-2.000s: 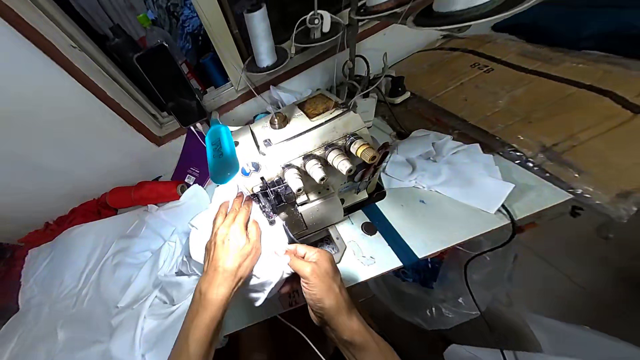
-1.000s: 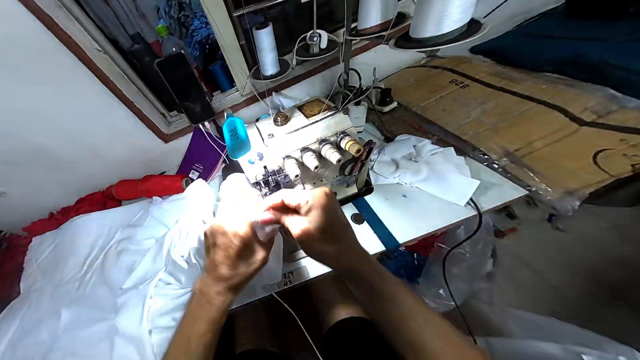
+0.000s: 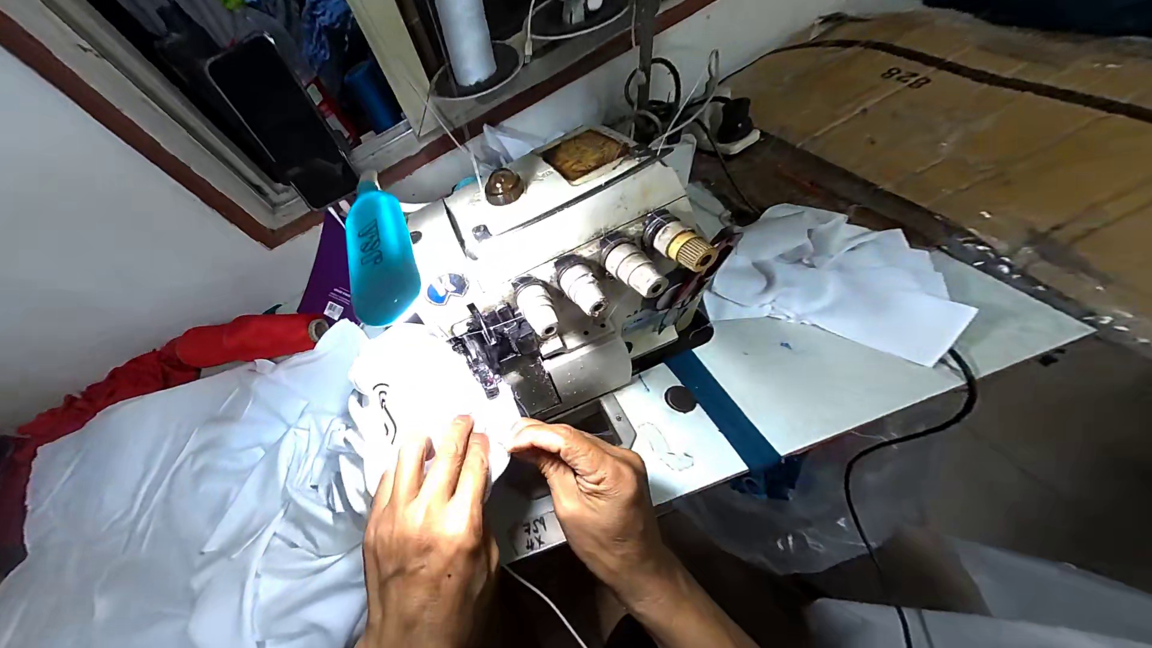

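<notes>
A white overlock sewing machine [image 3: 576,216] with several tension dials stands on the pale table, its presser-foot area [image 3: 493,346] brightly lit. White fabric [image 3: 414,387] lies in front and to the left of the foot. My left hand [image 3: 436,531] rests flat on this fabric, fingers slightly spread and pointing at the machine. Just right of it, my right hand [image 3: 589,495] pinches the fabric's edge between thumb and fingers. Whether the cloth reaches under the foot is lost in the glare.
Cut white fabric pieces [image 3: 837,279] lie right of the machine. A blue lamp-like object [image 3: 382,256] and a phone [image 3: 279,121] are at its left. Red fabric rolls [image 3: 243,342] lie along the wall. A black cable [image 3: 868,450] hangs over the table [image 3: 990,333] edge.
One second ago my hands were together, holding the fabric's edge in front of the machine. Now they are apart, the left lying flat on the cloth. The view has shifted closer to the machine.
</notes>
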